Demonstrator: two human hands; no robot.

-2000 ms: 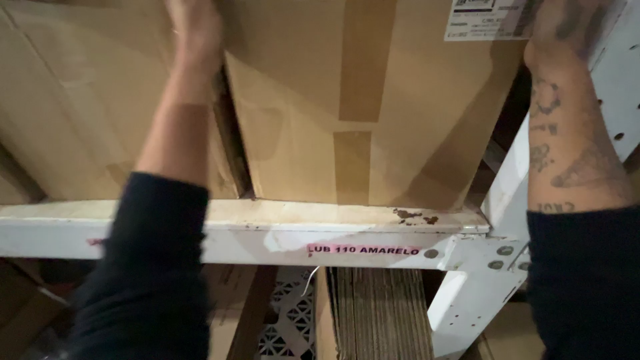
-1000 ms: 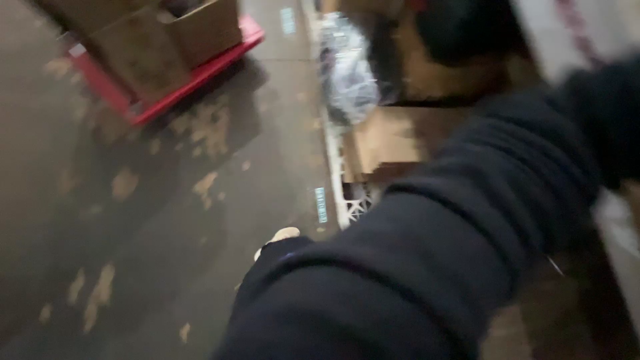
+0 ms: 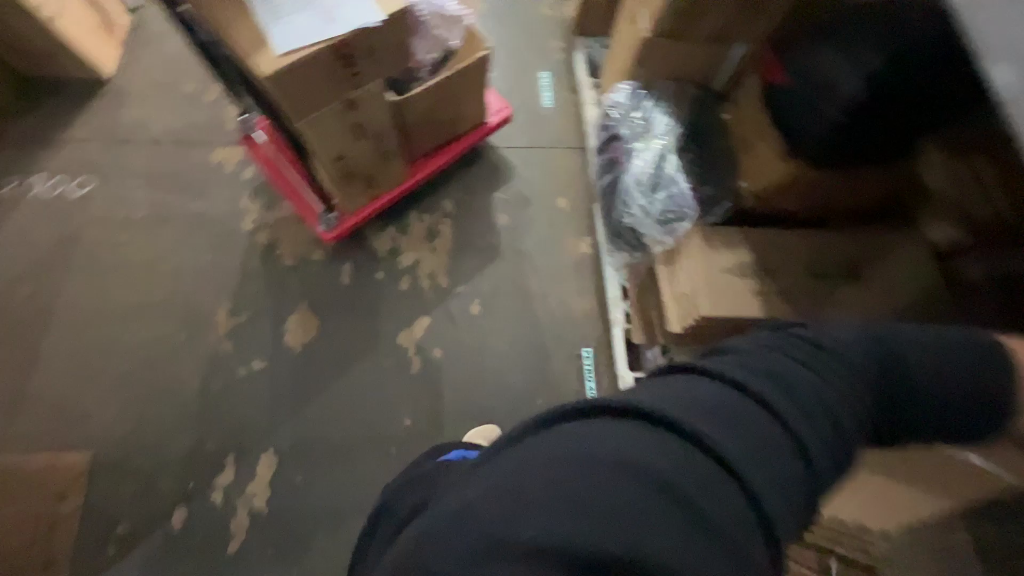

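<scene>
One of my arms, in a dark sleeve, crosses from the bottom middle to the right edge; it is probably the left. Only a sliver of skin shows past its cuff, and the hand itself is out of view. My other hand is not in view either, so what the hands hold or touch cannot be told. Just above the sleeve lie folded cardboard sheets (image 3: 720, 280) on the low rack level. Beyond them is a bundle wrapped in clear plastic (image 3: 644, 172). Below the forearm more cardboard (image 3: 904, 488) is visible, blurred.
At the upper left, a red platform cart (image 3: 416, 180) carries open cardboard boxes (image 3: 352, 144) with paper on top. A white pallet edge (image 3: 612, 312) runs along the concrete floor (image 3: 344, 416). A wooden or cardboard box (image 3: 64, 36) stands in the far left corner. The tip of a beige shoe (image 3: 482, 434) shows.
The view has swung from the large carton on the shelf, with both hands raised beside it, down to the floor. Since one second ago, more of the cart has come into view.
</scene>
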